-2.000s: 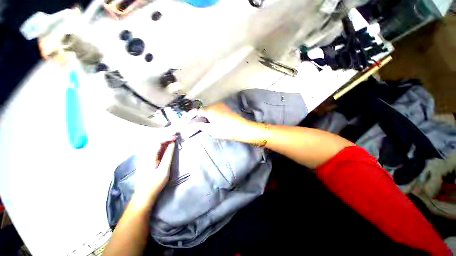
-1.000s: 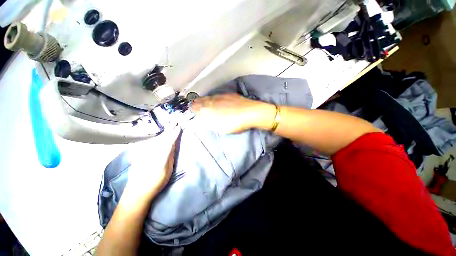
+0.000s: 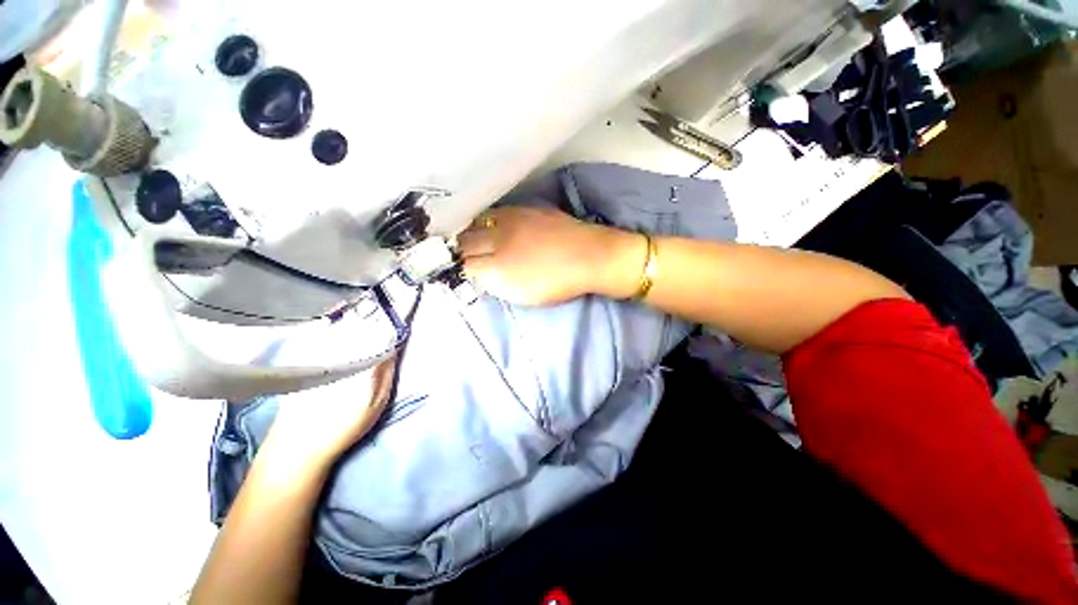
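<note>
The grey trousers (image 3: 473, 402) lie bunched on the table's front edge and in my lap, with part spread behind my right hand. The sewing machine head (image 3: 497, 83) stands over them. Its presser foot area (image 3: 432, 262) is close to my right fingertips. My right hand (image 3: 532, 254) is bent over the cloth beside the presser foot, fingers curled on it. My left hand (image 3: 325, 396) lies on the cloth left of the needle area. Its fingers are washed out and partly behind the machine's white curved guard, so its grip cannot be told.
Thread snips (image 3: 692, 138) lie on the machine bed. Black-handled shears (image 3: 871, 112) lie among black strips at the upper right. A light-blue tool or bottle (image 3: 106, 319) is at the left. Grey and black garments (image 3: 1005, 278) hang at the right, below the table edge.
The view has shifted closer to the machine head. My right hand has drawn in tighter beside the presser foot, its fingers more curled. My left hand and the cloth have moved slightly left.
</note>
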